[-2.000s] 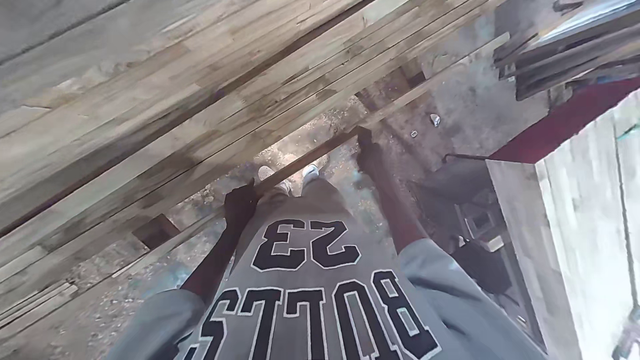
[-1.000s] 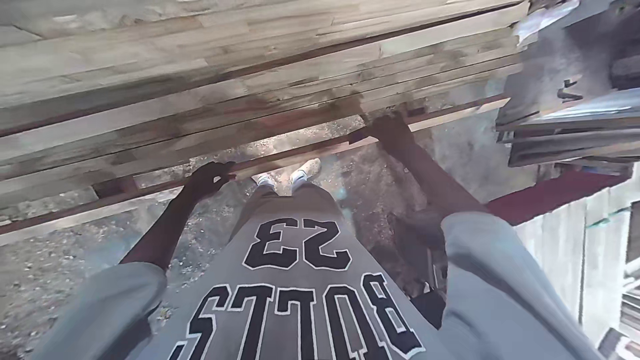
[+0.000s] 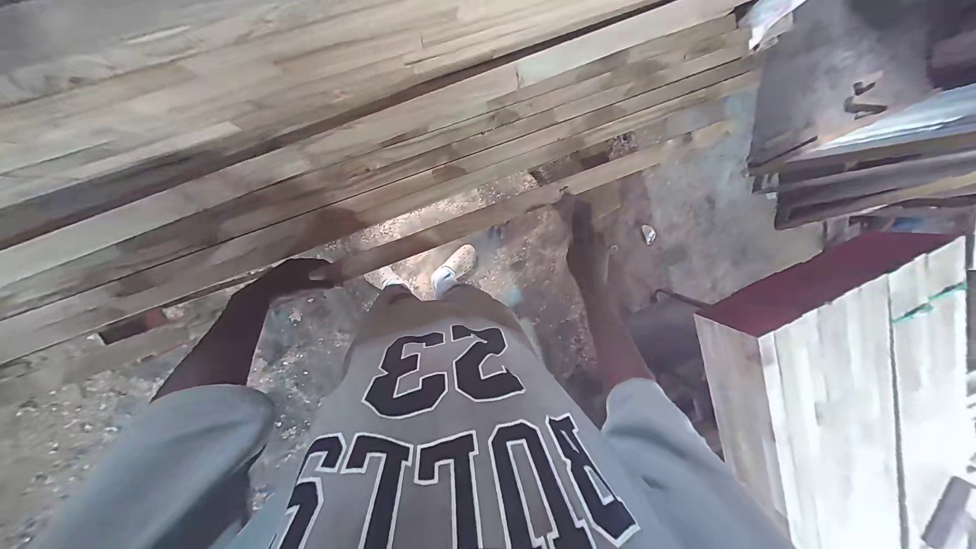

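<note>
A narrow wooden strip (image 3: 442, 236) runs slantwise between my hands, alongside a large stack of long boards (image 3: 305, 164). At its left part, my left hand (image 3: 303, 274) is closed around it, close against the stack's near edge. My right hand (image 3: 578, 221) grips the strip farther right, over the ground; blur and shadow hide its fingers in part. Whether the strip carries on beyond my right hand or another board lies there, I cannot tell. Below the strip show my feet in light clogs (image 3: 457, 261).
Gritty ground (image 3: 305, 343) with small debris lies under and around me. On the right stands a pale wooden box-like structure (image 3: 839, 381) with a dark red side. Dark planks and sheets (image 3: 862, 179) are piled at the upper right.
My hands are farther apart along the strip than two seconds ago, the left one having moved outward to the left. The view has tilted back and forth.
</note>
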